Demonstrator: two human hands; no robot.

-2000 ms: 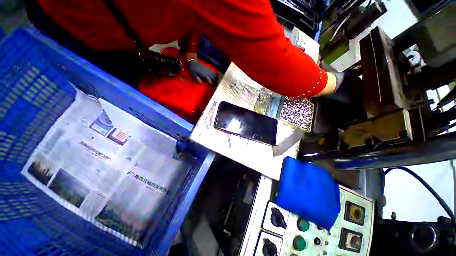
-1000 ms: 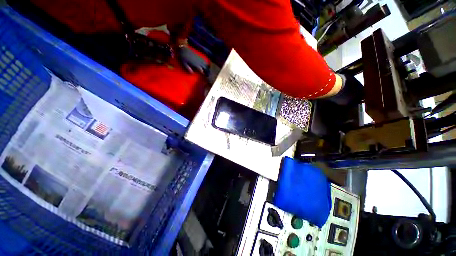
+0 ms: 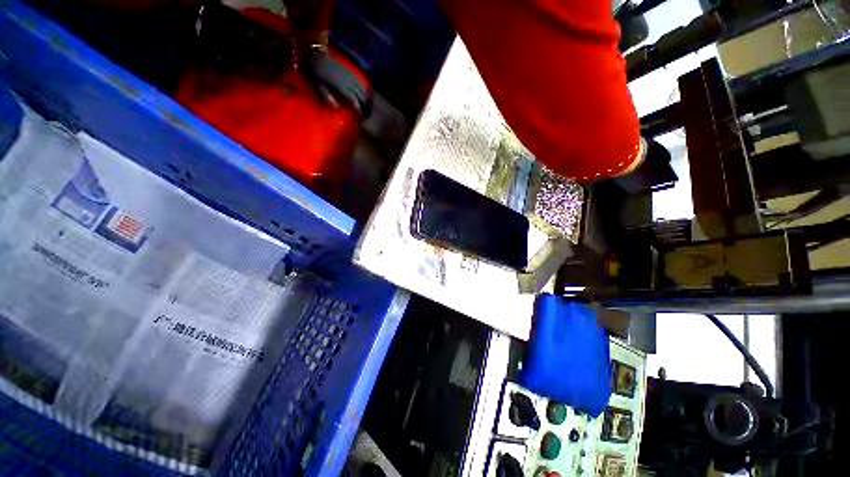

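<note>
The picture is turned on its side. My right hand (image 3: pixel 651 170), in a dark glove at the end of a red sleeve, is at the press (image 3: pixel 718 158). Its fingers merge with the dark machine, so I cannot tell what it holds. My left hand (image 3: pixel 337 82), in a grey glove, is at upper left over a bright red surface, fingers loosely extended, nothing visible in it. A speckled tray of tiny parts (image 3: pixel 559 203) lies below my right forearm. A black phone (image 3: pixel 471 221) lies beside it on the paper-covered bench (image 3: pixel 396 244).
A blue crate (image 3: pixel 368 359) lined with newspaper (image 3: pixel 140 298) fills the lower left. A narrow pale block (image 3: pixel 543 267) lies beside the phone. A blue cloth (image 3: pixel 568 356) covers part of the control panel (image 3: pixel 582 442). A press beam crosses the right side.
The view has shifted, so the crate and my left hand appear farther left. My right hand has drawn back slightly from the press's brown plate. My left hand still lies over the red surface.
</note>
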